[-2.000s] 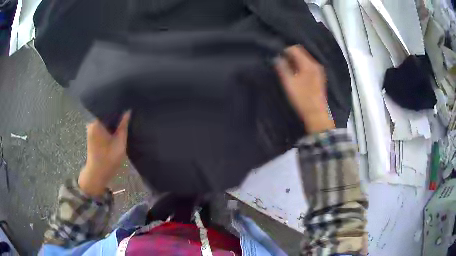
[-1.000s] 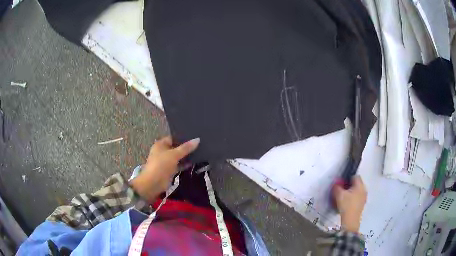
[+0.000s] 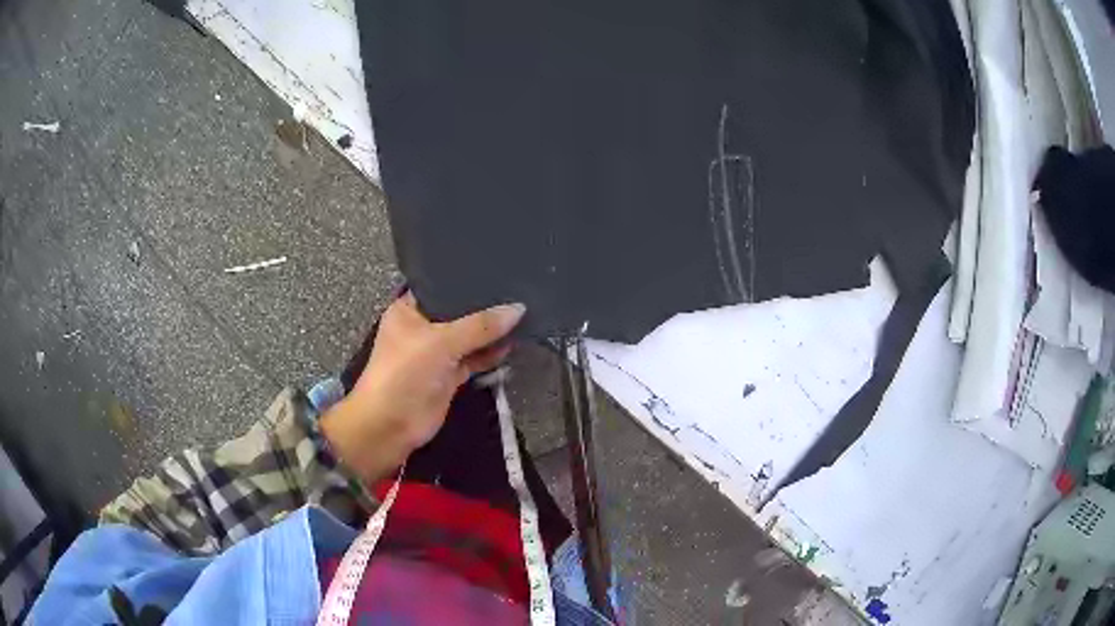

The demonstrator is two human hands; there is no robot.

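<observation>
A large dark cloth panel (image 3: 611,159) lies on the white-topped table (image 3: 758,379) and reaches over its near edge. It bears a pale chalk line and narrow box. My left hand (image 3: 410,379) pinches its near corner, thumb on top. Long dark shears (image 3: 585,465) stand upright in the view, their tips at the cloth's near edge just right of my left hand; their handles are at or beyond the bottom edge. My right hand is not in view. A narrow dark strip (image 3: 862,404) trails from the cloth's right side.
White paper rolls and sheets (image 3: 997,208) lie along the right, with a black cloth piece (image 3: 1082,214) on them. A green-and-red tool (image 3: 1078,440) and a grey box (image 3: 1070,550) are at lower right. A white tape measure (image 3: 526,526) hangs from my neck. Grey floor lies left.
The shears have moved from the cloth's right side to its near edge, beside my left hand. My right hand has left the picture. My left hand still holds the corner.
</observation>
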